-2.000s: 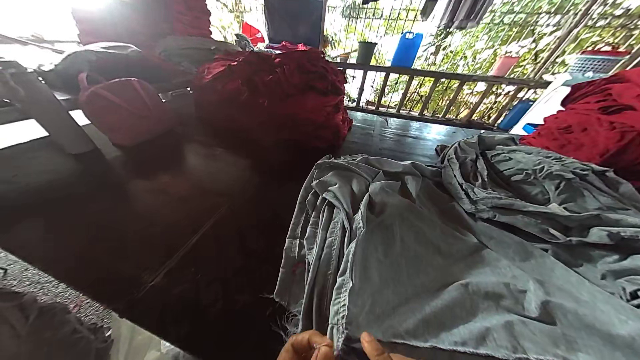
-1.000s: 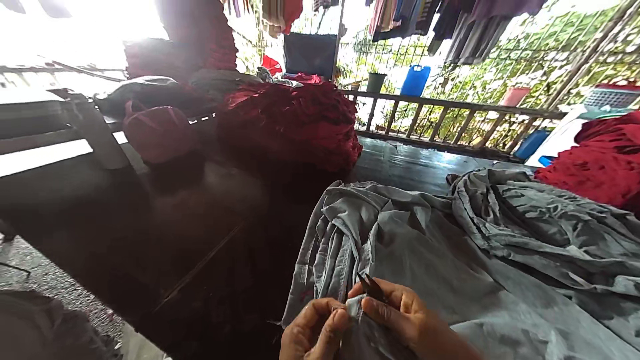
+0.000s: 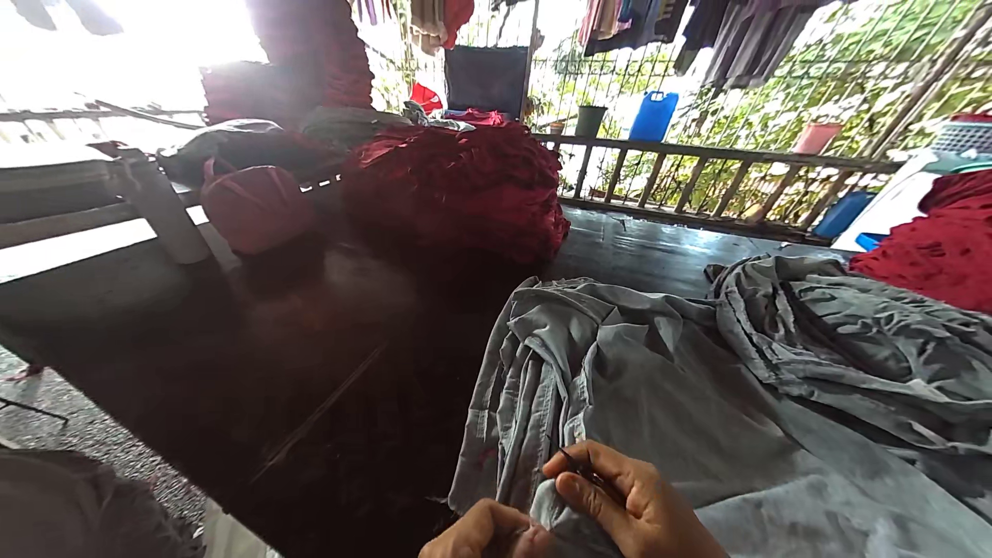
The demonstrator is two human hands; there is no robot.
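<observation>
Grey cloth garments (image 3: 666, 387) lie in folded layers at the right front of a dark table. My left hand (image 3: 488, 531) pinches an edge of the grey cloth at the bottom of the view. Just right of it, my right hand (image 3: 620, 496) holds a small dark pointed tool (image 3: 577, 467), probably thread snips, mostly hidden by the fingers. Its tip points up and left over the cloth. More grey cloth is bunched (image 3: 860, 318) on the right.
The dark table (image 3: 333, 349) bears a large heap of red cloth (image 3: 457, 186), a pink bag (image 3: 256, 205) and a pale cylindrical container (image 3: 167, 209). Red cloth (image 3: 938, 232) is piled at the right. Behind stands a railing (image 3: 697, 159) with a blue jerrycan (image 3: 653, 116).
Two seconds ago my hands were at the bottom edge with no tool visible. The dark tool shows in my right hand from one second ago. The view has tilted up somewhat.
</observation>
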